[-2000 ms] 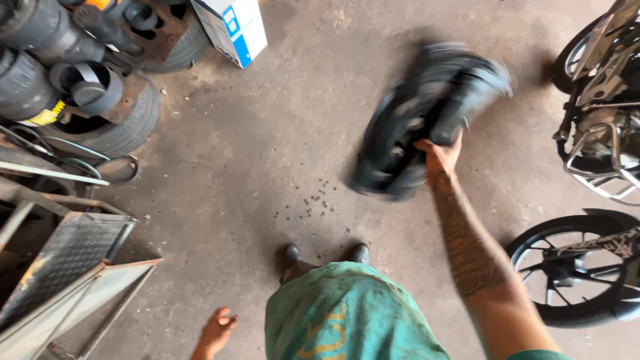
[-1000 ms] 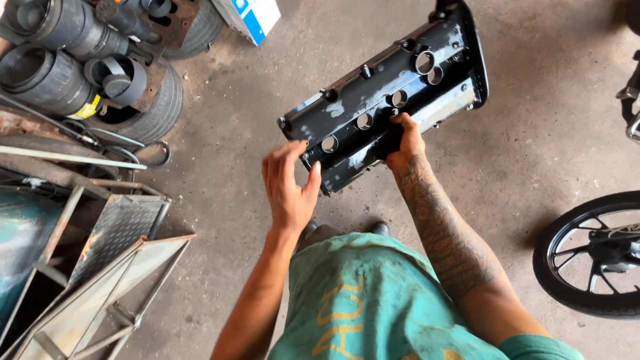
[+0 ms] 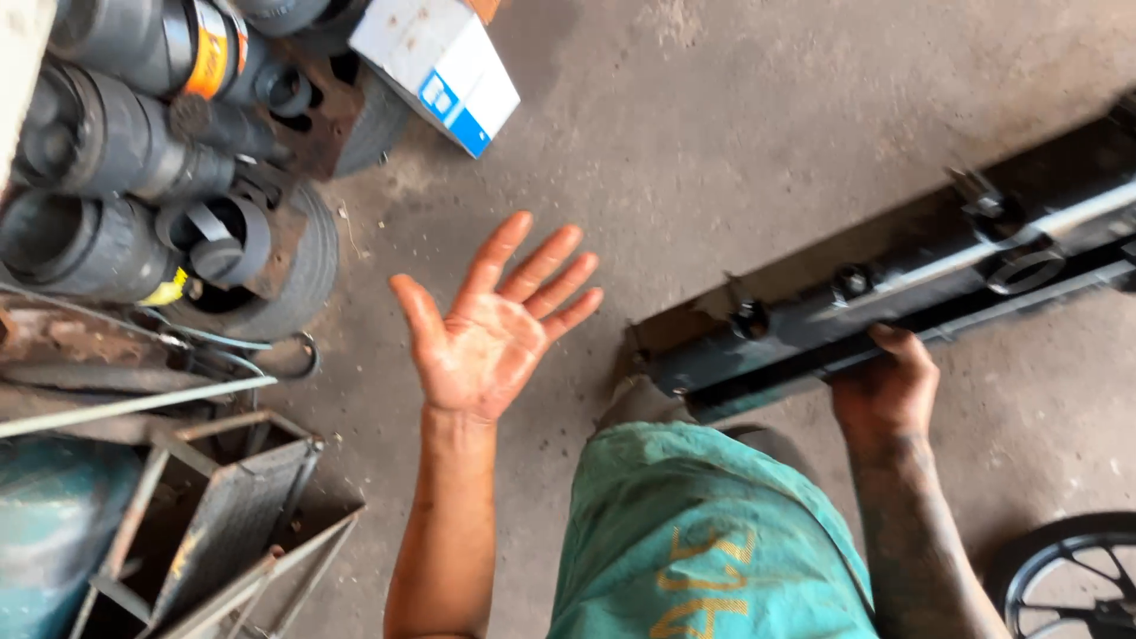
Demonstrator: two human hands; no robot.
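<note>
A long black engine valve cover [image 3: 799, 328] with round openings and short studs spans the right side of the head view, its far end past the frame edge. My right hand [image 3: 887, 382] grips it by the lower edge, thumb on top; the other fingers are hidden beneath. My left hand [image 3: 488, 333] is spread wide, palm up and bare, to the left of the cover and apart from it.
Black cylindrical parts [image 3: 98, 133] and a tire [image 3: 306, 266] are heaped at the upper left, beside a white and blue box [image 3: 444, 71]. A rusty metal frame [image 3: 240, 497] stands lower left. A motorcycle wheel [image 3: 1065, 568] is at the lower right, on the concrete floor [image 3: 710, 133].
My left hand has moved away from the near end of the valve cover and opened with its palm up. The cover, still in my right hand, has tilted and shifted to the right.
</note>
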